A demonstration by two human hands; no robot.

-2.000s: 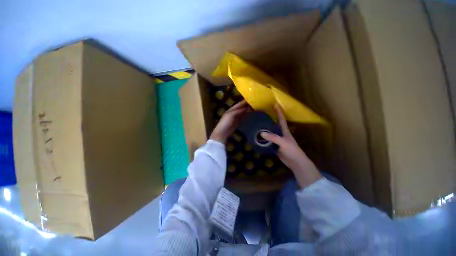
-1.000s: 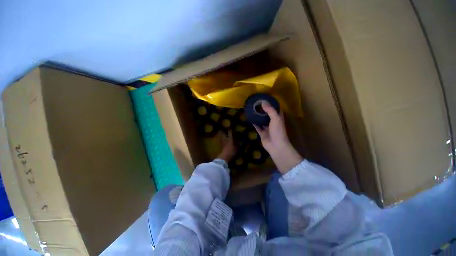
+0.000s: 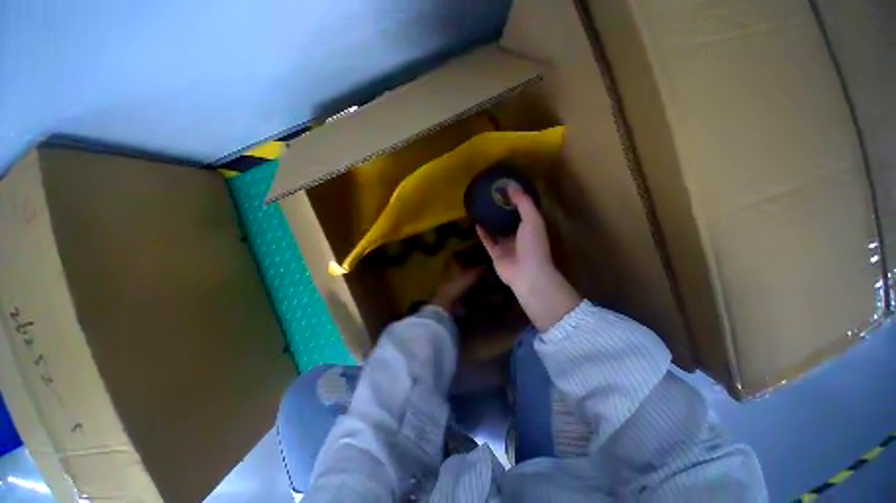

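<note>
An open cardboard carton (image 3: 408, 128) stands in front of me, with dark tape rolls (image 3: 420, 244) showing dimly inside. A yellow liner sheet (image 3: 442, 182) lies across its upper part and covers many of the rolls. My right hand (image 3: 526, 257) grips a black tape roll (image 3: 484, 208) above the carton, with the thumb at its pale core. My left hand (image 3: 458, 285) reaches down into the carton below the liner. Its fingers are in shadow, and whether they hold anything cannot be told.
A closed carton (image 3: 162, 305) stands on the left, beyond a strip of green floor (image 3: 285, 265) with yellow-black edging. A large carton (image 3: 756, 177) stands close on the right. A pale wall (image 3: 246, 69) is behind. My knees are at the carton's near side.
The yellow liner has come down over more of the rolls. My right hand has kept the black roll and moved it slightly up and left. My left hand, earlier beside the roll, is now low in the carton.
</note>
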